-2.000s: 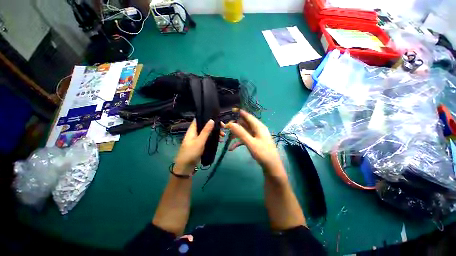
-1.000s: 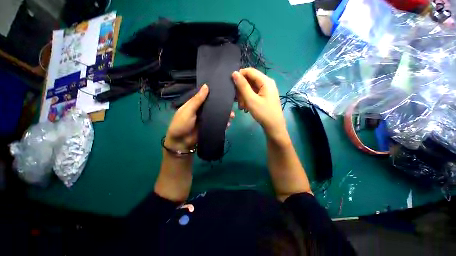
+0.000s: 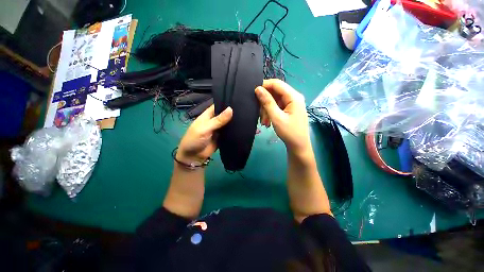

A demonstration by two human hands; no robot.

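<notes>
Black padded strips (image 3: pixel 241 101) stand fanned, partly overlapping, in front of me, with frayed far ends and a rounded near end. My left hand (image 3: pixel 200 132) grips them at the left edge, thumb on top. My right hand (image 3: pixel 284 109) pinches the right edge with thumb and finger. Black cords (image 3: pixel 276 24) trail beyond their far end. The main pile of black strips (image 3: pixel 175 56) lies behind and to the left, with tangled threads. A set-aside black bundle (image 3: pixel 340 159) lies to the right of my right forearm.
Clear shiny bags (image 3: pixel 392 79) cover the right side, with a pink-red ring (image 3: pixel 371 151) beside them. A red case (image 3: pixel 430 13) is at far right. Printed sheets (image 3: pixel 79 79) and small bags of silvery pieces (image 3: pixel 79 162) are at left. White paper (image 3: pixel 339 5) is at the far edge.
Since two seconds ago the held strips have turned from a narrow folded stack to a broad fan, and my right hand has closed on their edge. The view has tilted down.
</notes>
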